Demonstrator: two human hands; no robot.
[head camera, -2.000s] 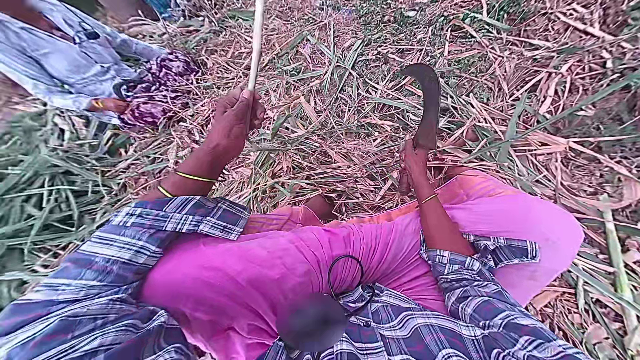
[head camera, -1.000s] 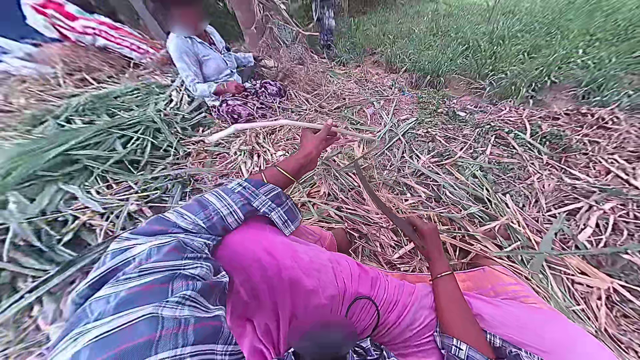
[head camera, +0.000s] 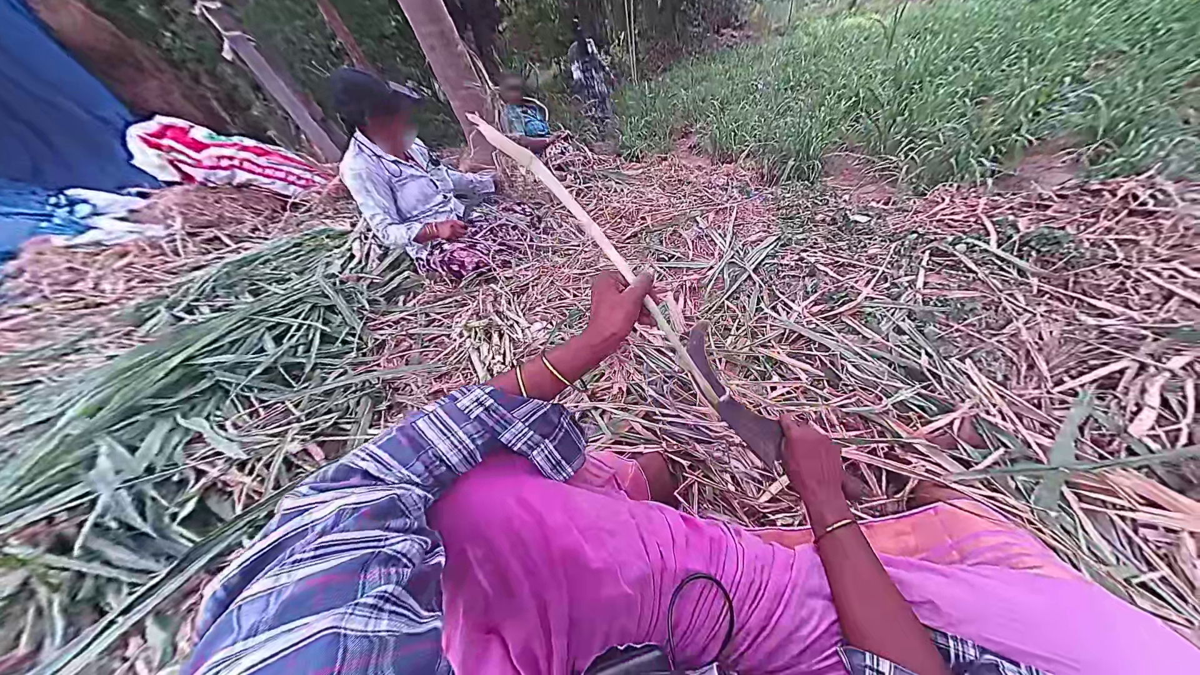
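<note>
My left hand (head camera: 619, 307) is closed around a long pale peeled stalk (head camera: 581, 217), which slants from upper left down to the right. In my right hand (head camera: 814, 464) is a curved sickle-like knife (head camera: 745, 422) with a dark blade; its handle is hidden in the fist. The stalk's lower end meets or crosses the blade; whether they touch is hard to tell. Beneath both hands lie dry stalks and leaf strips (head camera: 656, 394). My folded legs, under pink cloth (head camera: 562, 553), are just below.
Cut green stalks (head camera: 187, 366) lie heaped at the left. A person (head camera: 398, 187) in a pale shirt sits beyond them by a tree trunk (head camera: 450, 66), and two more people are farther back. A striped cloth (head camera: 220, 159) and blue sheeting (head camera: 56, 103) are upper left. Green grass grows upper right.
The view has tilted up. The stalk, roughly upright two seconds ago and nearly level one second ago, now slants down to the blade. The knife, raised upright at first, now points up and left.
</note>
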